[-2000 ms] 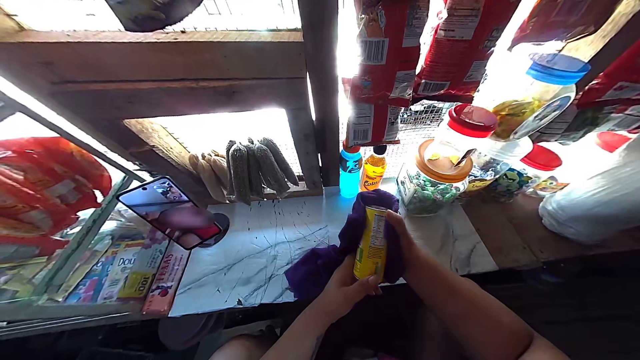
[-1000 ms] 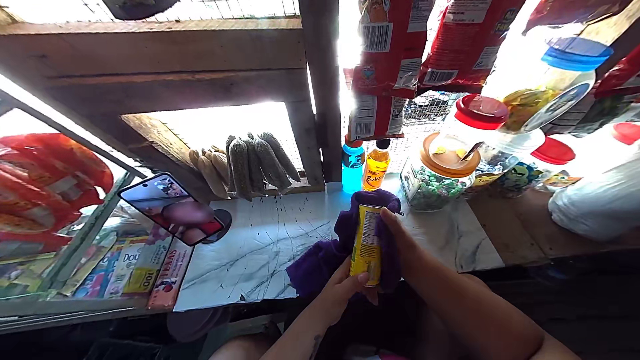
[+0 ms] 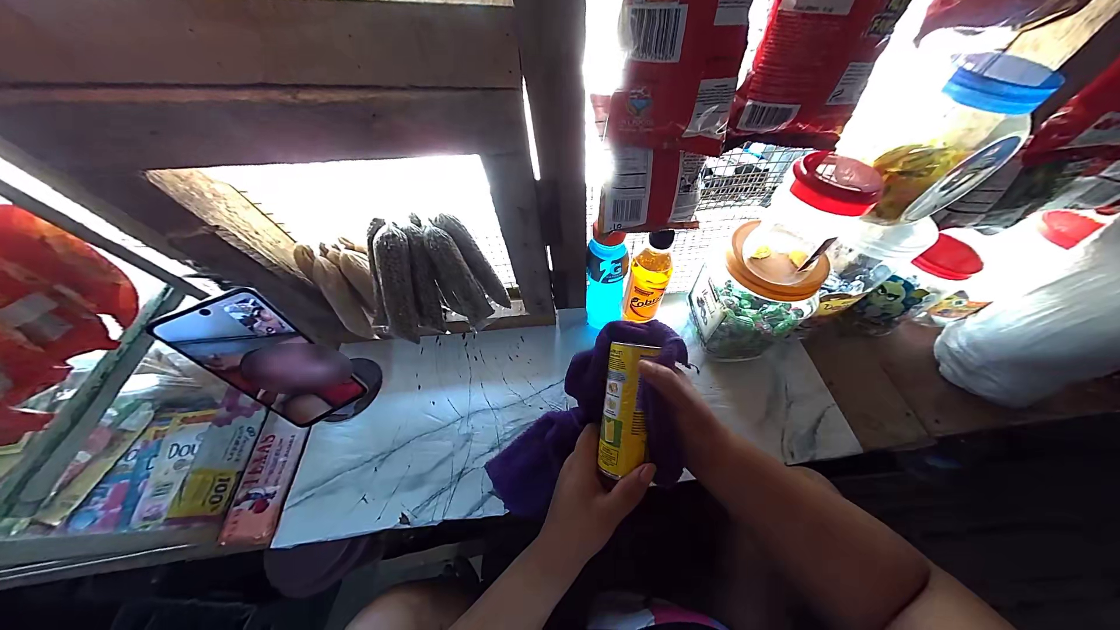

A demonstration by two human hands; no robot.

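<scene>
A slim yellow can (image 3: pixel 623 411) is held nearly upright over the front edge of the marble-patterned counter (image 3: pixel 420 420). My left hand (image 3: pixel 595 490) grips its lower part, the thumb across the base. A purple cloth (image 3: pixel 538 459) wraps behind the can and around its right side, with one end lying on the counter. My right hand (image 3: pixel 678 402) presses the cloth against the can's upper right side. Just behind stand a blue drink bottle (image 3: pixel 606 280) and an orange drink bottle (image 3: pixel 647 278).
Candy jars, one with an orange lid (image 3: pixel 779 262), line the right. Red packets (image 3: pixel 674 79) hang above. Narrow filled bags (image 3: pixel 429 276) hang at the window. A phone (image 3: pixel 258 354) leans on a stand at left, beside boxed goods (image 3: pixel 254 490). A white plastic bag (image 3: pixel 1037 324) sits far right.
</scene>
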